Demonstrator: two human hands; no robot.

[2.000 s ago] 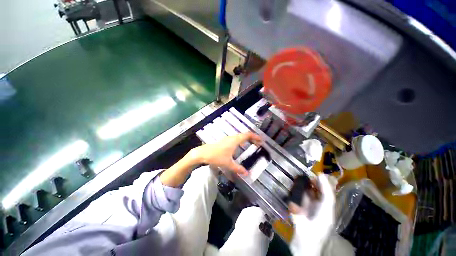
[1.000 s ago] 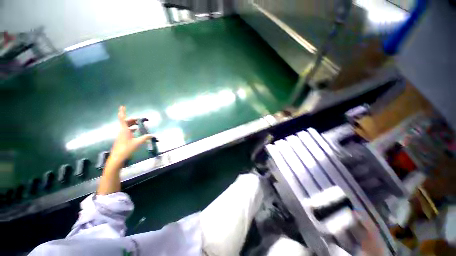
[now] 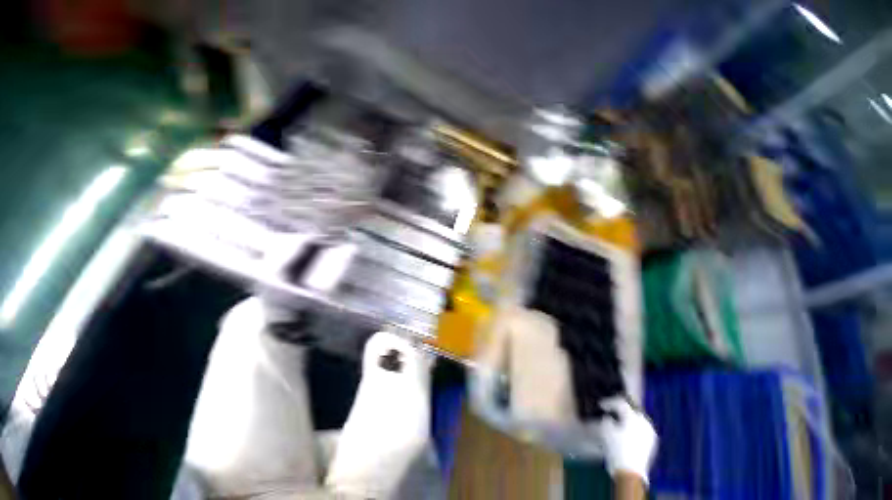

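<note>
The frame is strongly blurred. My right hand [image 3: 629, 441], in a white glove, is at the lower right corner of the parts tray [image 3: 631, 322]. Its fingertips touch or nearly touch the rows of black parts [image 3: 577, 293]; I cannot tell if they hold one. A pale flat sheet [image 3: 540, 366] covers the tray's lower left part. The small white fixture [image 3: 334, 266], with something dark at its left, sits on the silver slotted table [image 3: 401, 278]. My left hand is not in view.
The green conveyor [image 3: 59, 186] is at the left. The yellow bench top [image 3: 460, 332] shows around the tray. White wipes [image 3: 597, 190] lie behind it. Blue crates [image 3: 714, 420] and a green object [image 3: 685, 303] stand at the right, with brown stacked dividers [image 3: 675, 176] behind.
The view has swung right from the conveyor to the tray. My left hand, earlier at a black part on the belt edge, has left the picture. My right hand has moved from the table to the tray.
</note>
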